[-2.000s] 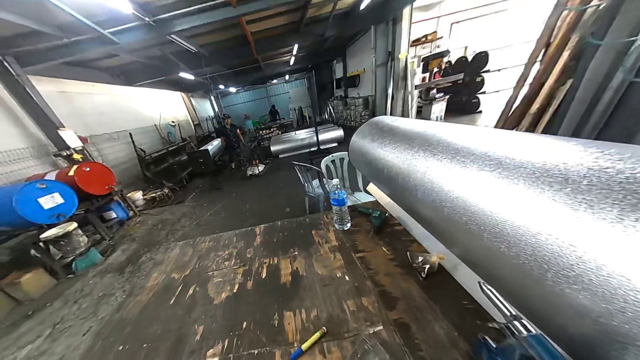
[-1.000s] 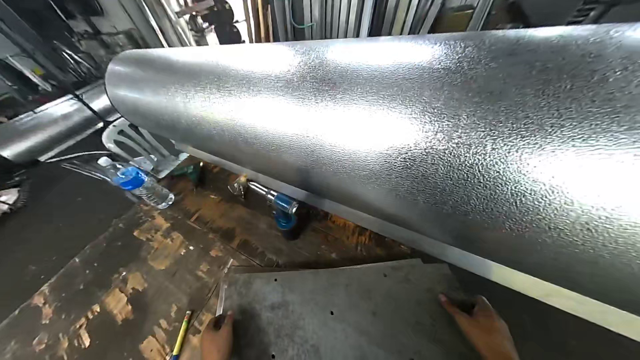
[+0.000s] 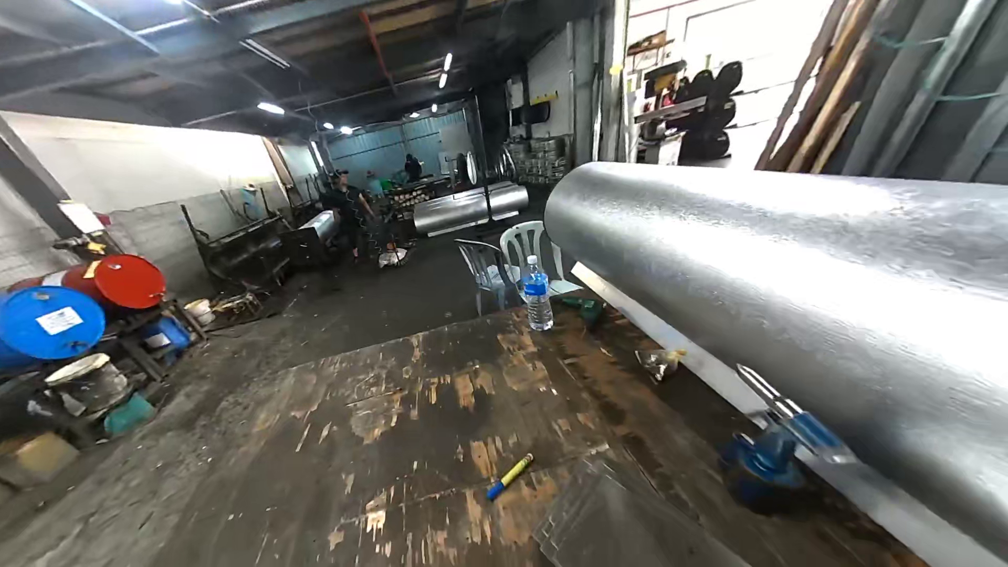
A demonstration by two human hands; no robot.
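Neither of my hands shows in the head view. On the worn wooden tabletop lies a yellow marker with a blue end. Thin dark sheets lie at the table's near edge, cut off by the frame. At the right rests a blue hand tool with a metal barrel; its exact kind is unclear. A clear plastic water bottle stands upright at the far corner, with a green tool beside it. A small clear plastic bag lies between the green and blue tools.
A large silver cylinder runs along the table's right side. Plastic chairs stand beyond the bottle. Red and blue drums lie on a rack at left. A person stands farther back, near another silver cylinder.
The view has swung far to the left. Both hands, seen on a dark sheet one second ago, are out of view now.
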